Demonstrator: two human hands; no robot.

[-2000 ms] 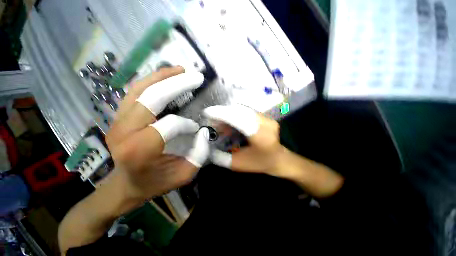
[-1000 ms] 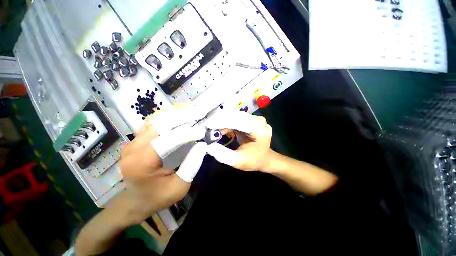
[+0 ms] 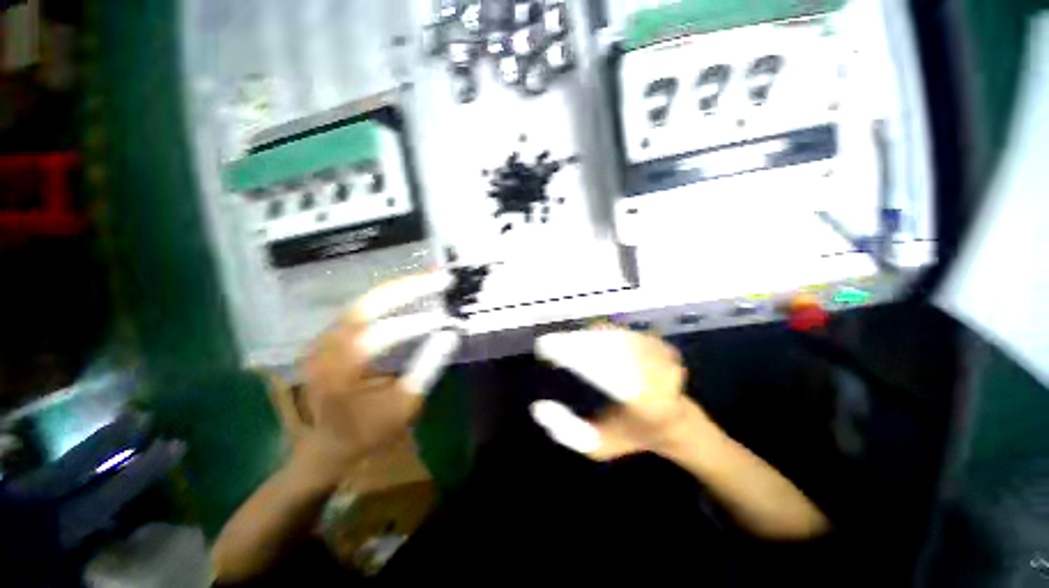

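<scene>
The frame is blurred. My left hand (image 3: 368, 373), in white finger cots, is at the bed's front edge, fingers apart, fingertips beside a small heap of black inserts (image 3: 466, 285). My right hand (image 3: 621, 391) is to its right, in front of the edge, with thumb and forefinger apart. No shell can be made out in either hand; the right palm side is too blurred to tell. A larger heap of black inserts (image 3: 523, 186) lies further back. The right fixture (image 3: 730, 98) shows three dark shells, its green clamp bar (image 3: 725, 14) behind them. The left fixture (image 3: 334, 195) holds several shells.
A pile of glossy shells (image 3: 506, 40) lies at the back middle. Blue-gripped tools (image 3: 886, 230) lie at the bed's right front. A red emergency stop (image 3: 805, 312) is on the front edge. A white sheet (image 3: 1012, 253) is at the far right.
My hands have moved apart; the shell held between them is no longer visible. The view has turned, so the bed stands more squarely in front. The black inserts now show as two heaps.
</scene>
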